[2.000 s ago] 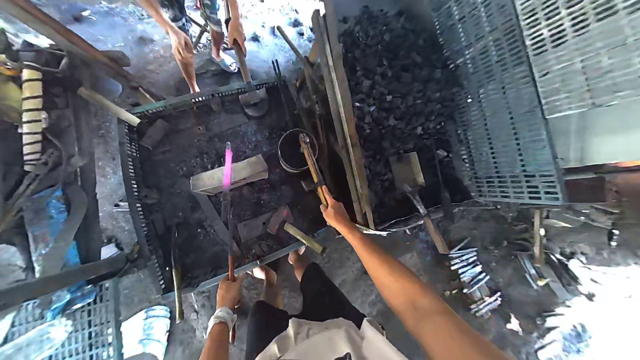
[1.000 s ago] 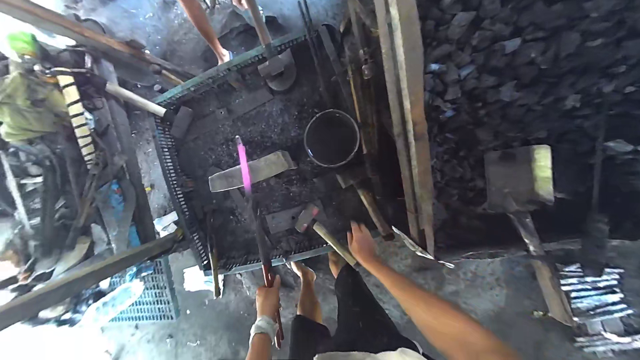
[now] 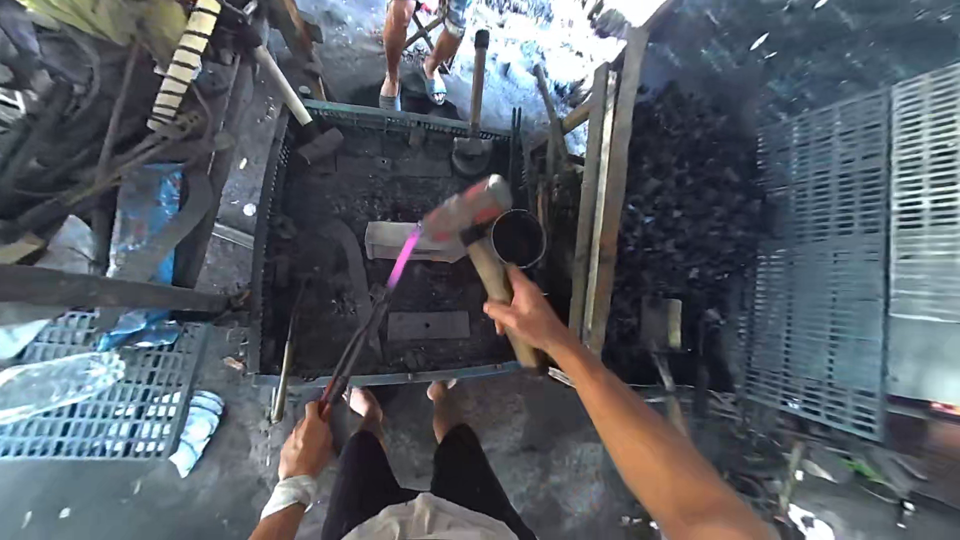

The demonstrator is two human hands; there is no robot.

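Observation:
My left hand (image 3: 306,441), its wrist wrapped in a white band, grips the red handles of long metal tongs (image 3: 358,341). From the tongs' jaws a glowing pink-hot metal bar (image 3: 403,259) reaches up to the steel anvil block (image 3: 386,240). My right hand (image 3: 525,311) is closed around the wooden handle of a hammer (image 3: 469,206). The hammer's blurred, reddish head is over the anvil's right part, by the bar's tip; whether they touch I cannot tell. Close to the right hand is a round metal container (image 3: 519,238) with a dark inside.
A second sledgehammer (image 3: 321,146) leans at the crate's (image 3: 420,375) back left corner, another long-handled hammer (image 3: 472,154) at its back edge. Another person's legs (image 3: 396,49) are beyond. Wooden planks (image 3: 604,202) and charcoal (image 3: 675,202) lie right, a plastic bottle (image 3: 60,382) left.
My right hand first held a wooden-handled tool, then was at a hammer's handle near the crate's front edge. Now it holds a hammer raised over the anvil. The tongs still hold the glowing bar.

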